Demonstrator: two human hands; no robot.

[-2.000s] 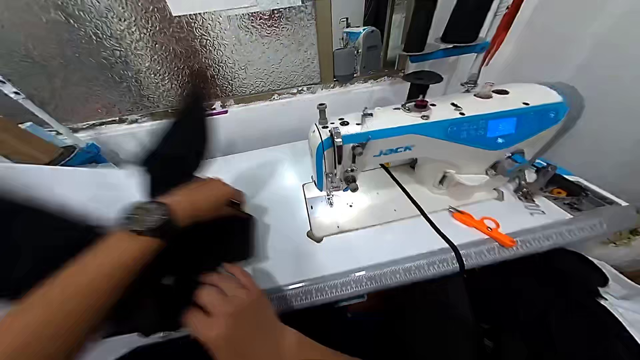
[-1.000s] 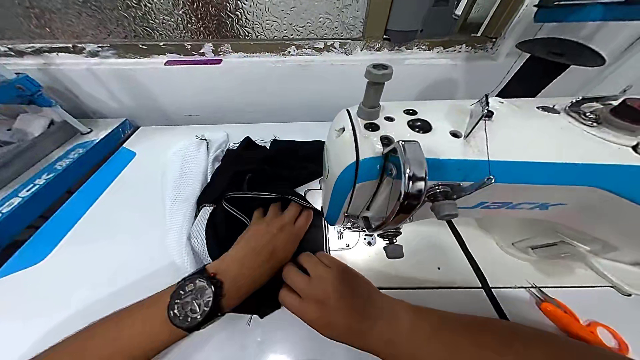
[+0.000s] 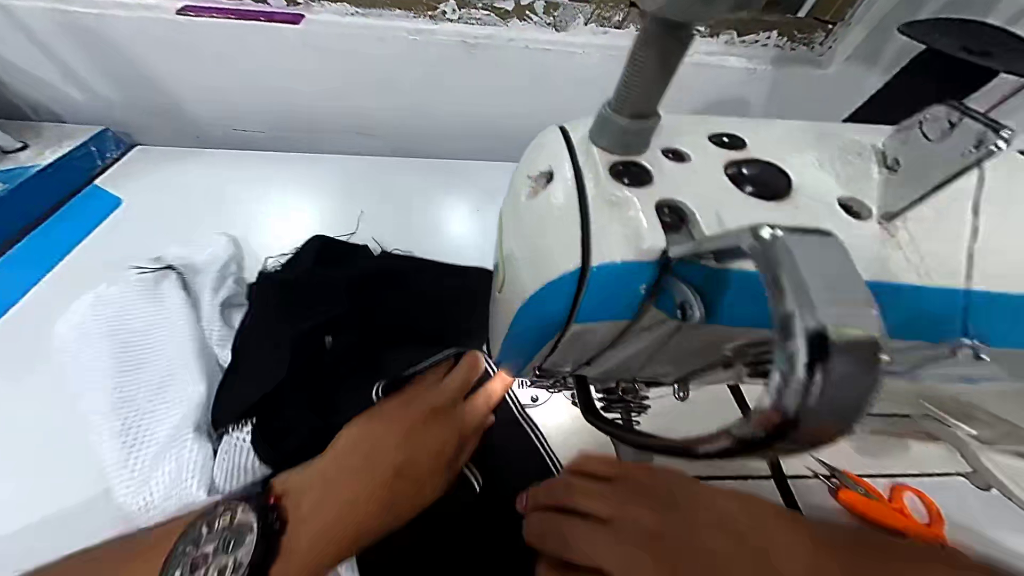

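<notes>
Black fabric (image 3: 336, 320) with thin white-striped trim, joined or laid with white mesh fabric (image 3: 132, 384), lies at the left of a sewing machine head (image 3: 608, 208). My left hand (image 3: 416, 424), wearing a watch at the wrist, rests on the black cloth, its fingertips beside the striped edge and near the machine's needle end. My right hand (image 3: 624, 512) is at the near right edge of the cloth, its fingers curled and blurred; whether it pinches the cloth is hidden. The needle and presser foot are hidden behind the machine head.
Orange-handled thread snips (image 3: 888, 508) lie on the right of the table, near a black strip (image 3: 784, 484). A metal guard (image 3: 824, 336) juts out from the machine's front. A blue-edged surface (image 3: 56, 184) is at the far left, and a wall (image 3: 360, 88) stands behind the table.
Since the oldest frame, the black cloth has been brought from the left up to the machine and laid down beside the needle end. The view has moved much closer to the machine.
</notes>
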